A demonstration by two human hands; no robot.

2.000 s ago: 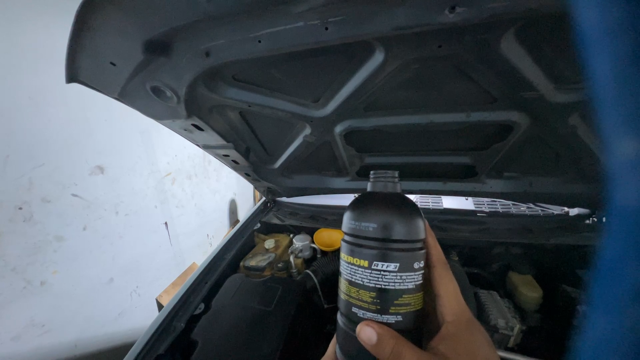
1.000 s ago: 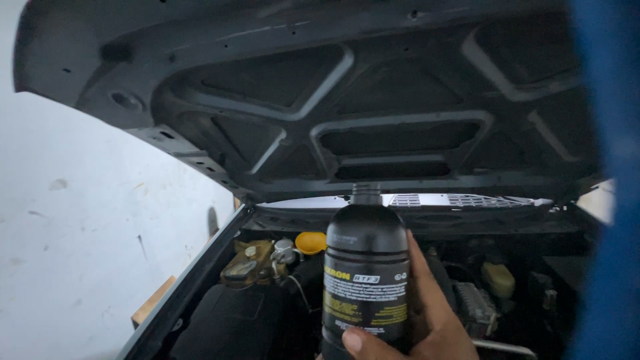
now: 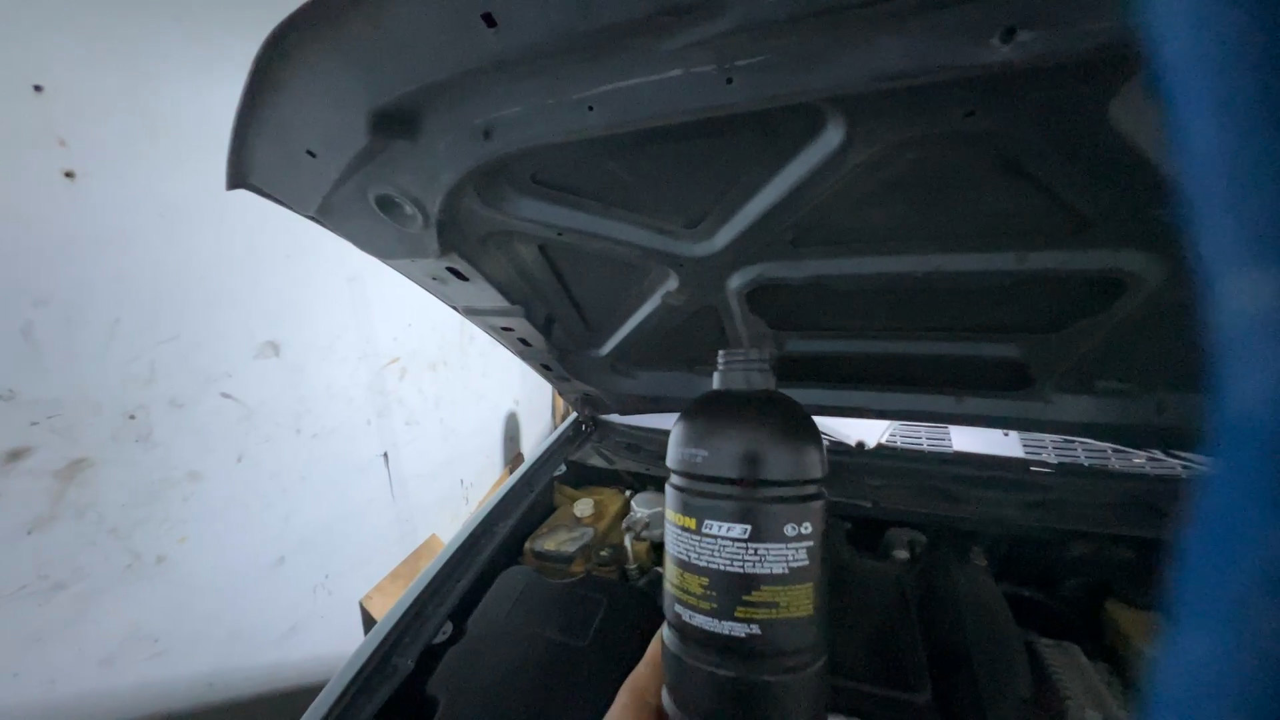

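A black plastic bottle (image 3: 745,540) stands upright in the middle of the view, its threaded neck uncapped and its label bearing white and yellow writing. What appears to be my left hand (image 3: 643,685) grips it low down from the left; most of that hand is hidden behind the bottle or below the frame edge. My right hand cannot be made out. Behind the bottle lies the open engine bay of a car, with a yellowed plastic fluid reservoir (image 3: 590,525) at its left side.
The raised car hood (image 3: 640,200) spans the top. A black plastic cover (image 3: 540,640) lies in the bay's lower left, beside the fender edge (image 3: 450,560). A stained white wall (image 3: 200,400) stands at left. A blurred blue thing (image 3: 1220,350) blocks the right edge.
The hand that held the bottle from the right, thumb across its front, has left that place. Skin now shows at the bottle's lower left. The yellow funnel-like piece seen earlier is hidden.
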